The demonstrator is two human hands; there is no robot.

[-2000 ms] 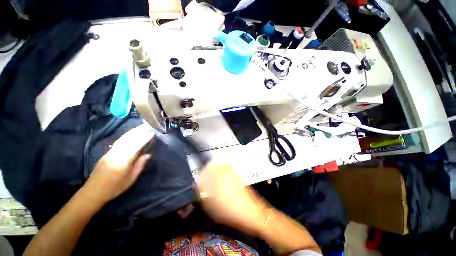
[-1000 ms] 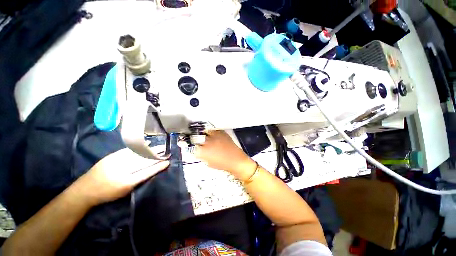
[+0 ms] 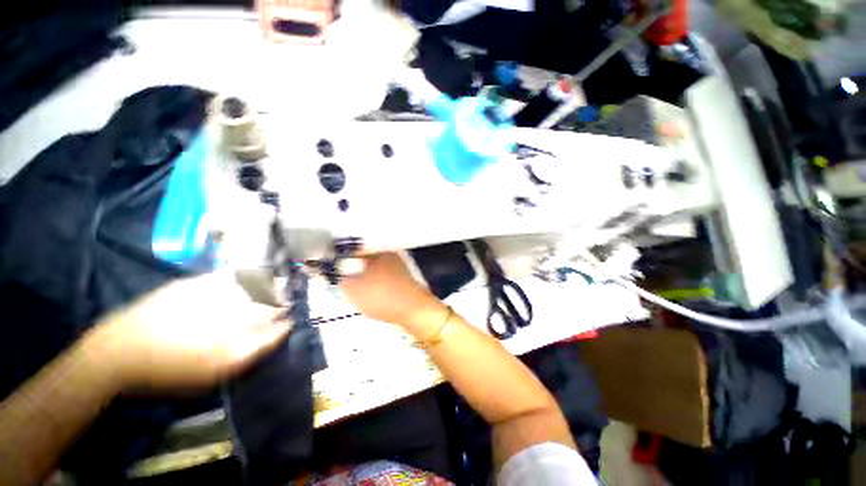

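Observation:
Dark garment cloth [image 3: 57, 237] lies left of the needle and hangs over the table's front edge. The white sewing machine [image 3: 418, 204] stands across the view. My left hand [image 3: 195, 327] is blurred, at the cloth left of the needle area, with fingers bent towards it; its grip cannot be made out. My right hand [image 3: 382, 285] is just right of the presser foot area [image 3: 332, 261], with its fingertips partly hidden by the machine parts. A narrow dark strip [image 3: 304, 332] runs from the needle area towards the front edge.
Black shears [image 3: 510, 308] and a dark flat phone [image 3: 442, 269] lie right of my right hand. A light blue lamp body [image 3: 467, 142] sits on the head, with a white cable at right. A cardboard box [image 3: 650, 380] is below right. Thread spools stand behind the machine.
My right hand has gone from the cloth's front part to beside the presser foot. My left hand has shifted on the cloth. The cloth at the front edge hangs narrower. The view has also shifted.

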